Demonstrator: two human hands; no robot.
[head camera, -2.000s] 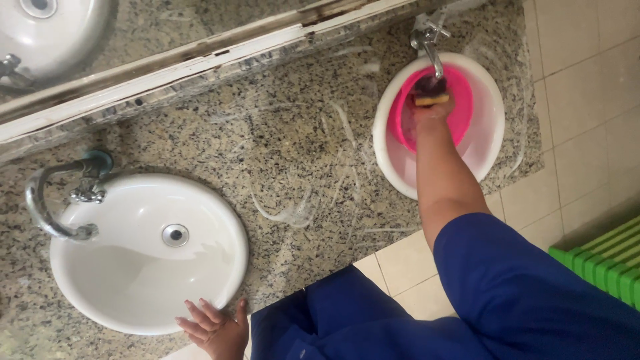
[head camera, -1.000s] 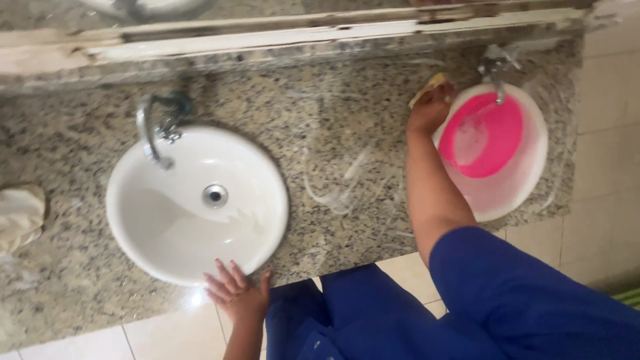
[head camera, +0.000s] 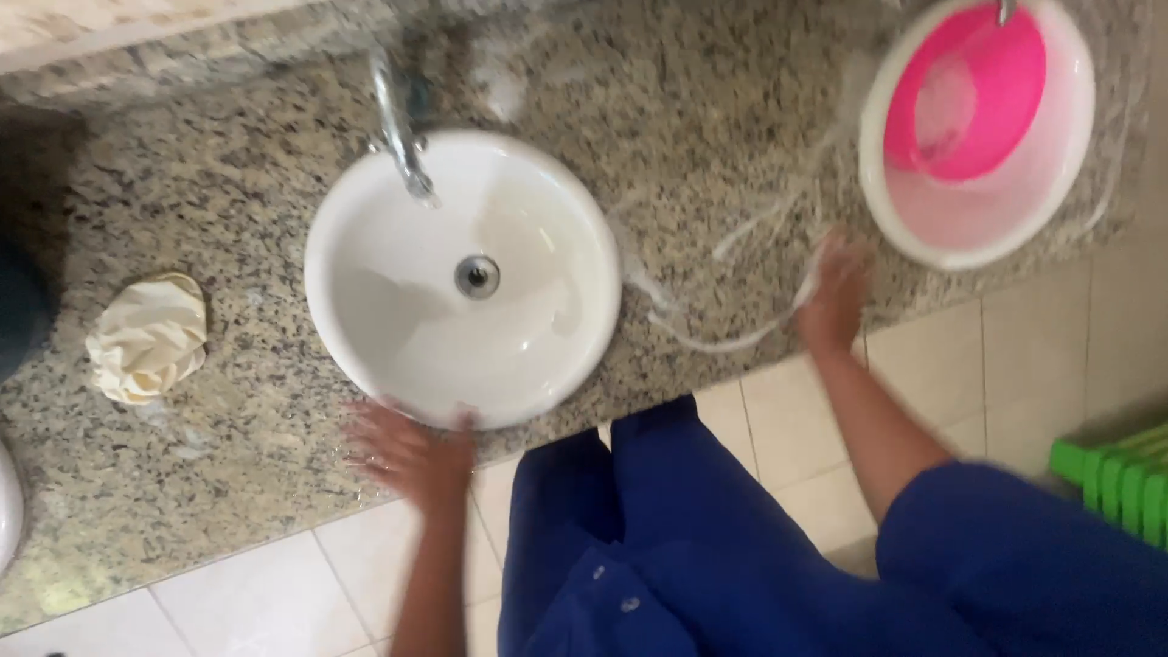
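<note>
My left hand (head camera: 411, 452), blurred, rests by the front rim of the white round sink (head camera: 584, 356), fingers spread and nothing seen in it. My right hand (head camera: 835, 292) is over the granite countertop (head camera: 730, 164), near its front edge, between the two sinks. It is blurred, and anything under its palm is hidden; no sponge shows. A curved streak of suds (head camera: 721, 347) runs up to it. Inside the right-hand white sink (head camera: 976, 251) a pink basin (head camera: 1013, 100) sits tilted, with some cloudy liquid or suds in it.
A metal faucet (head camera: 394, 128) arches over the near sink. Left of it lies a crumpled cream cloth or cap (head camera: 149, 338). A dark round object (head camera: 20, 310) and part of another white rim (head camera: 7, 506) show at the left edge. A green slatted plastic item (head camera: 1127, 484) stands at lower right.
My right hand has moved from inside the pink basin, past the back of the sink, to the counter's front part. The yellow sponge seen in it earlier is no longer visible. The view has shifted left.
</note>
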